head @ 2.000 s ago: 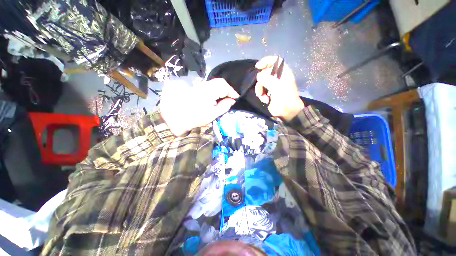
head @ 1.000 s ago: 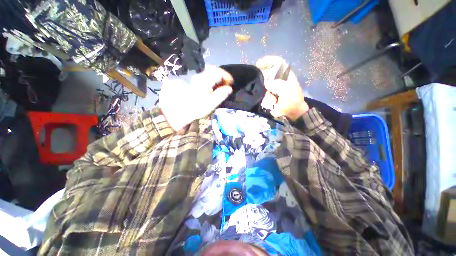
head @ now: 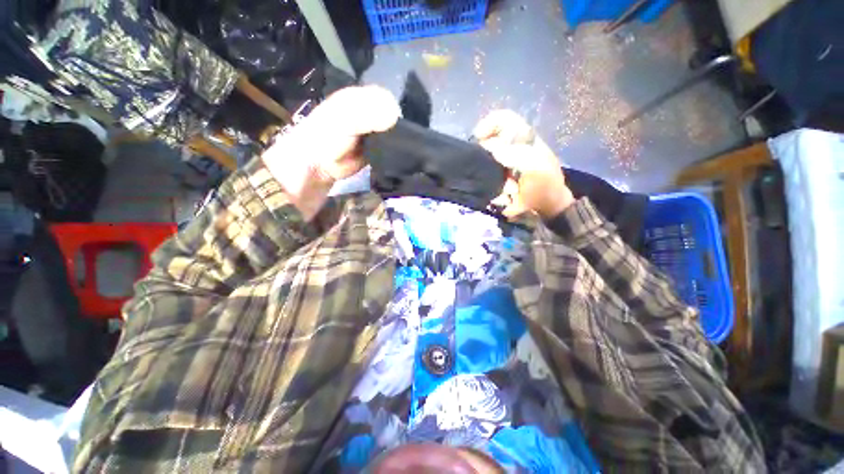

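Observation:
A black garment (head: 433, 165) is stretched as a wide panel between my two hands, above my lap. My left hand (head: 341, 130) grips its left end, with the thumb and fingers closed over the cloth edge. My right hand (head: 523, 165) holds its right end between the fingers. A dark pointed bit of the cloth sticks up behind the panel, beside my left hand. More black cloth lies to the right under my right forearm. Both hands are overexposed, so finger detail is weak; I cannot make out a tool in my right hand.
A red stool (head: 113, 264) stands at left. A blue basket (head: 687, 264) is at right, next to a wooden frame (head: 738, 268). A blue crate (head: 426, 22) sits at the top on the grey floor (head: 518, 69). Black plastic bags (head: 264, 56) and patterned cloth (head: 139, 60) are at upper left.
My left hand has moved up and outward, and the black cloth, earlier bunched close between the hands, is now drawn out flat. My right hand has stayed nearly in place. The view has shifted slightly.

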